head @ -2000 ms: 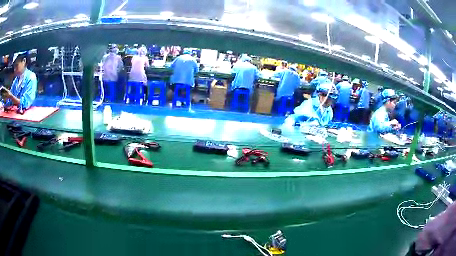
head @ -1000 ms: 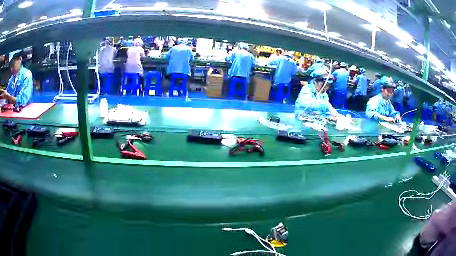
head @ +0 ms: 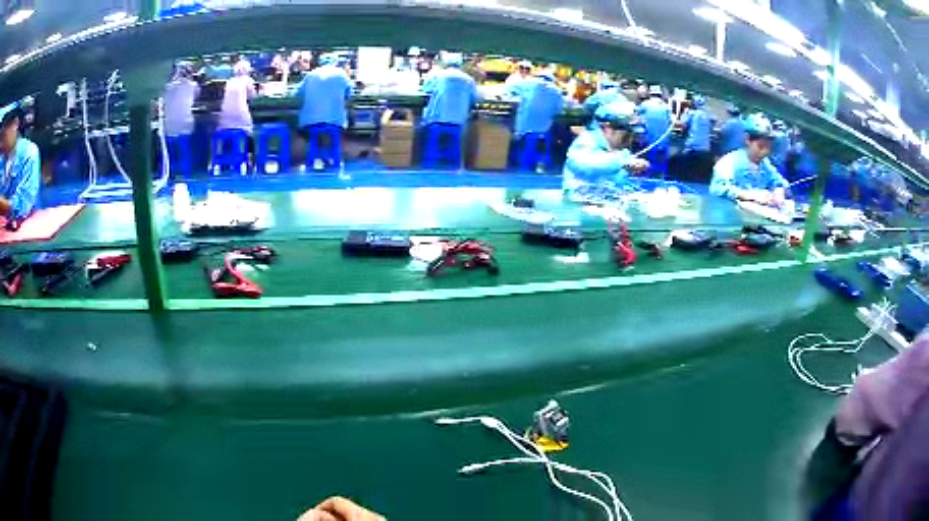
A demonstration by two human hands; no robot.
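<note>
White USB cables [head: 550, 464] lie loose on the green bench [head: 306, 448] near the lower middle, their thin plugs pointing left. A small silver-grey component with yellow tape [head: 550, 425] stands beside them. A bare hand [head: 341, 510] shows at the bottom edge, left of the cables and apart from them. It is mostly cut off; I cannot tell whether it is my left or my right, nor what its fingers do. No other hand of mine is in view.
Black foam [head: 29, 448] is at the left edge. A green rail [head: 489, 292] crosses ahead, with dark units [head: 375, 243] and red clamps [head: 463, 257] beyond. At right are a white cable coil [head: 815, 361], a power strip [head: 884, 326] and a person's pink sleeve [head: 886, 407].
The view has shifted, so the bench things sit higher and further left. More of the cables shows. A hand has appeared at the bottom edge.
</note>
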